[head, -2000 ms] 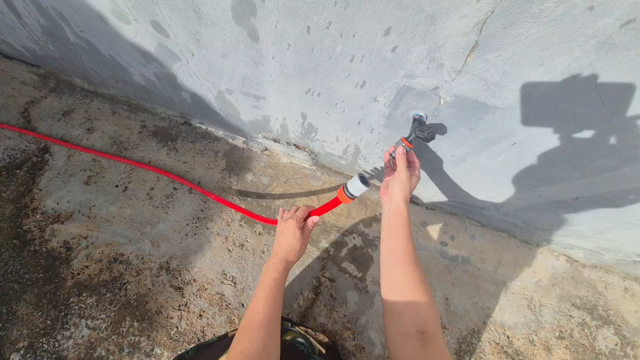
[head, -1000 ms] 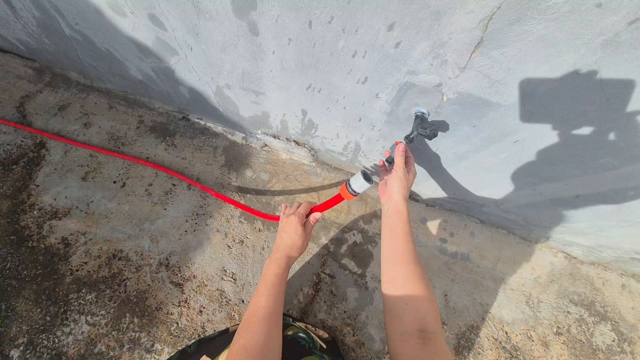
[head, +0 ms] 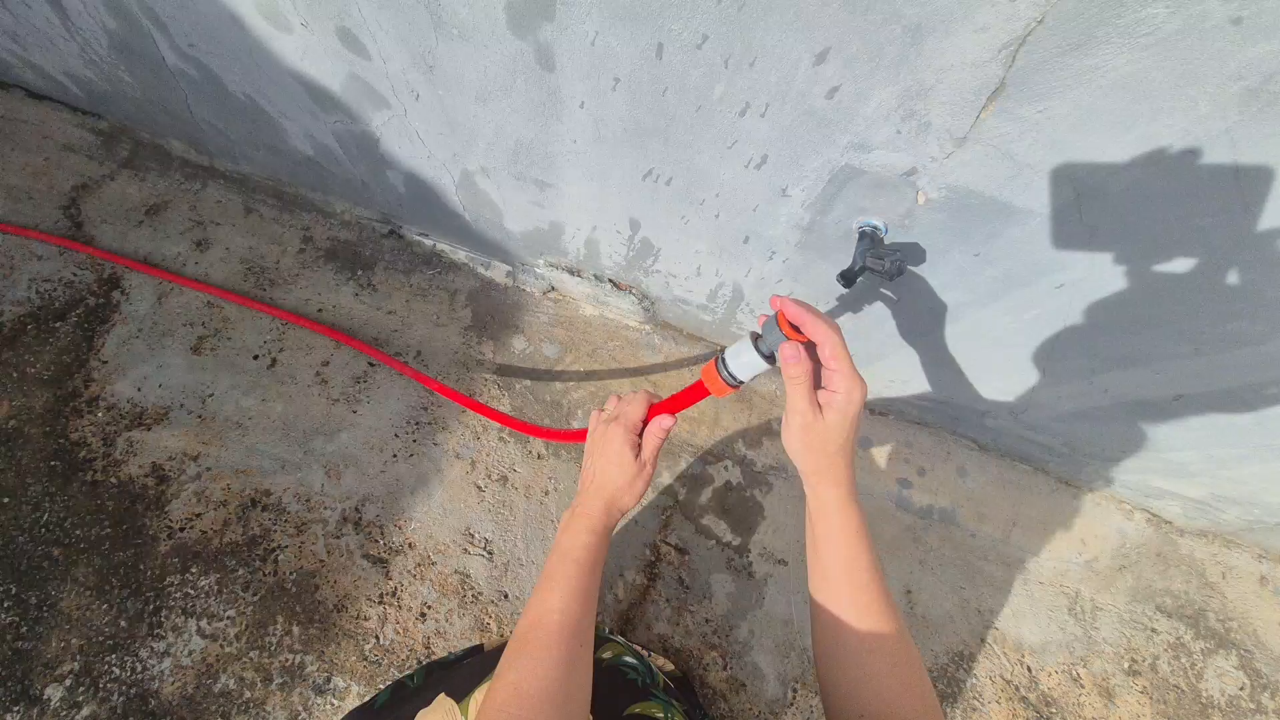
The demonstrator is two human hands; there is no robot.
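A red garden hose [head: 370,348] runs in from the left edge to my left hand [head: 618,455], which is closed around it. Past that hand the hose ends in a white and orange hose connector [head: 742,362]. My right hand [head: 820,390] holds a grey and orange tap adapter [head: 777,335] between thumb and fingers, against the open end of the connector; whether the two are locked cannot be told. Above and right of my right hand, a black plastic tap [head: 868,258] sticks out of the wall, its spout bare and apart from the adapter.
A grey plastered wall [head: 620,130] with cracks and damp spots rises behind the tap. The stained concrete ground [head: 330,540] meets it along a diagonal edge. Shadows of the person and a boxy shape fall on the wall at right. Patterned clothing shows at the bottom.
My right hand has come away from the tap with the adapter, down to the connector on the hose. The tap's spout is now bare. My left hand has stayed on the hose.
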